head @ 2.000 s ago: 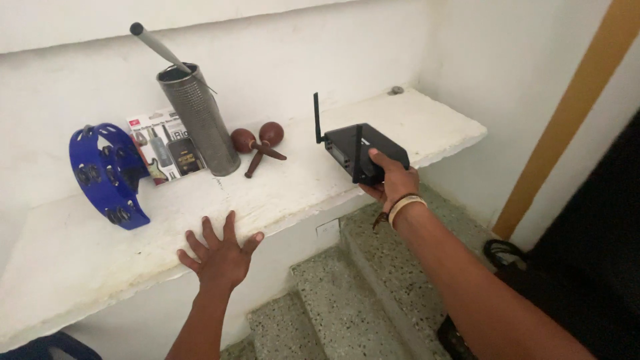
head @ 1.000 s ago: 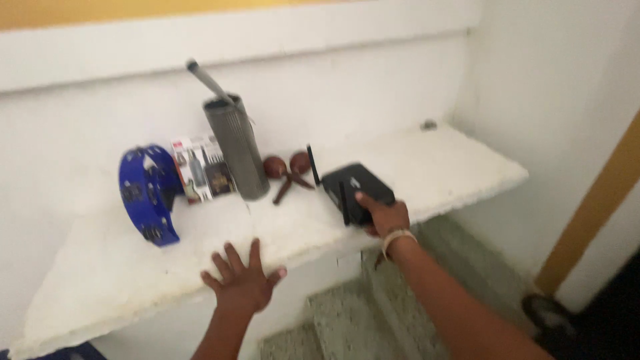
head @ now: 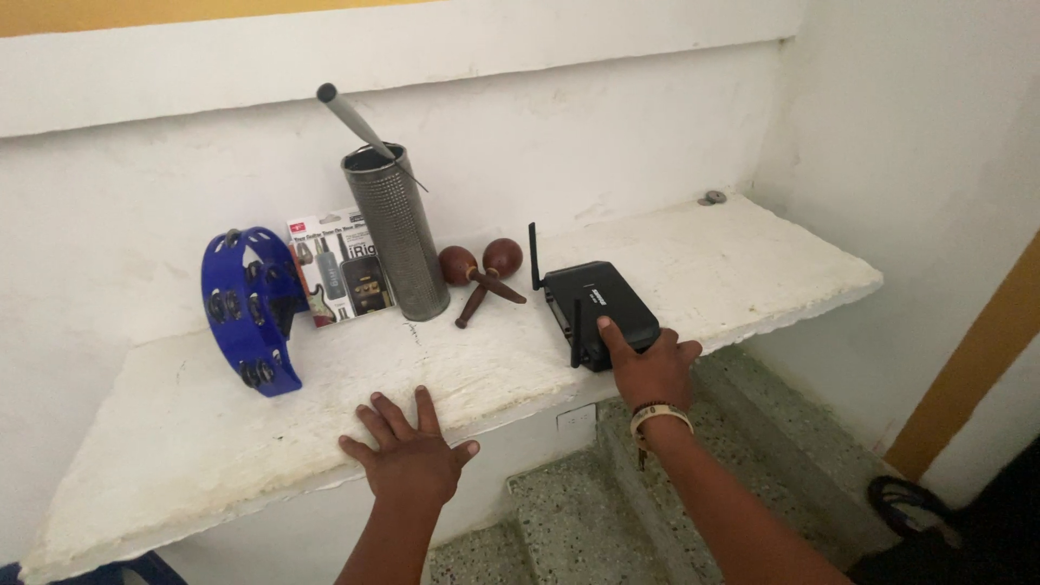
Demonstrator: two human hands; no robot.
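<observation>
My right hand (head: pixel 654 366) grips the near right corner of a black box with two antennas (head: pixel 601 309), thumb on its top; the box lies on the white ledge (head: pixel 731 268). My left hand (head: pixel 410 455) is spread at the ledge's front edge with nothing in it. Left of the box, two brown maracas (head: pixel 479 272) lie with handles crossed. Beside them a metal guiro (head: pixel 402 236) stands upright, a grey scraper handle (head: pixel 353 122) sticking out of its top. A packaged audio adapter (head: pixel 341 272) leans behind it, next to a blue half-moon tambourine (head: pixel 248 317) standing on its edge.
Speckled stone steps (head: pixel 569 520) lie below the ledge's front edge. A small round metal object (head: pixel 715 197) sits at the ledge's back right. A coiled black cable (head: pixel 910 504) is at the lower right. Walls stand behind and to the right.
The black box, tilted in my right hand two seconds ago, now lies flatter on the ledge, still in that hand's grip. My left hand remains spread near the front edge. The view has shifted.
</observation>
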